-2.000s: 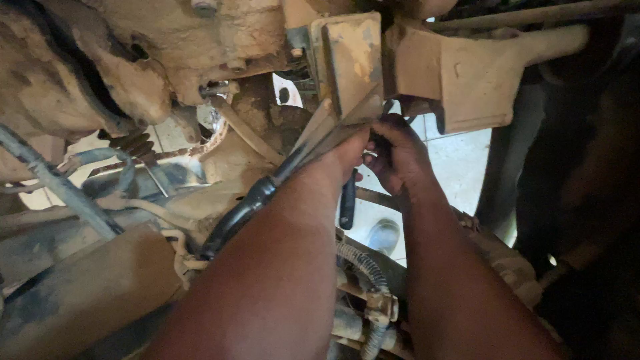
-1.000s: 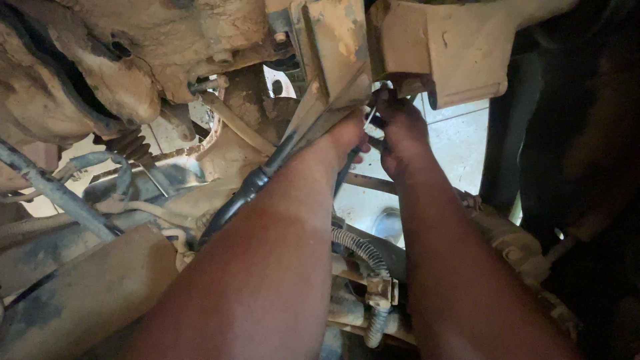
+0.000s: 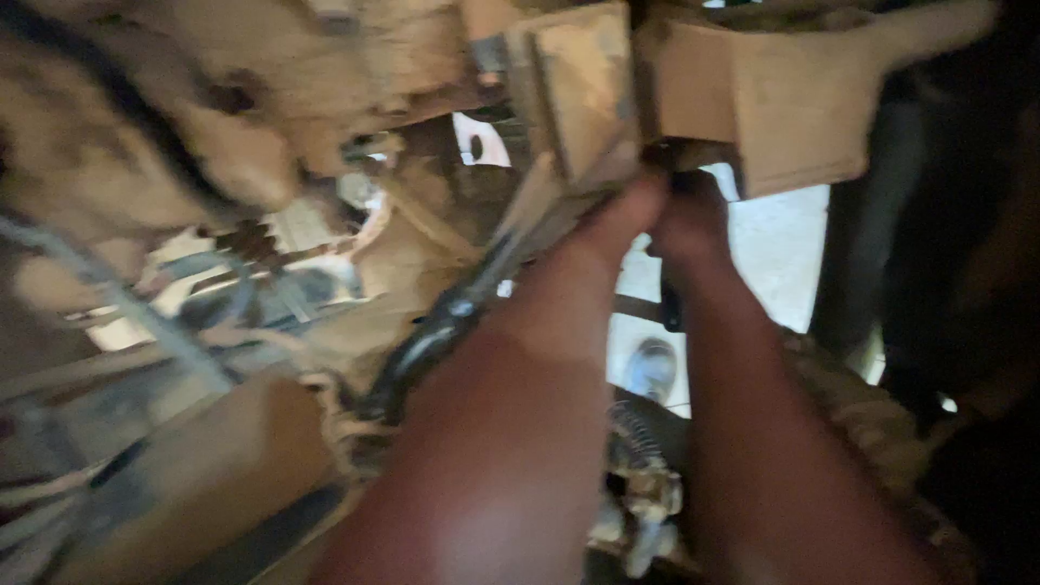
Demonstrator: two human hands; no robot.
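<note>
Both my arms reach forward into the dusty engine bay or chassis of a vehicle, and the view is blurred. My left hand (image 3: 638, 203) is beside a brown metal bracket (image 3: 587, 101), its fingers mostly hidden. Close on its right, my right hand (image 3: 691, 215) is under a box-shaped metal part (image 3: 800, 114). A dark handle-like piece (image 3: 671, 301) hangs below the right hand; whether it is held cannot be told. Left of my left forearm runs a black hose or pipe (image 3: 422, 349).
Corrugated conduit (image 3: 638, 431) and a fitting (image 3: 654, 491) lie between my forearms. A grey rod (image 3: 122, 301) slants across the left. Pale floor tiles (image 3: 776, 252) and a shoe-like shape (image 3: 652, 370) show below through the gap.
Compared with a second ago, the hands are closer together and the fingers harder to see. The dark handle-like piece hangs lower in view again, as it did two seconds ago. The view has shifted and blurred.
</note>
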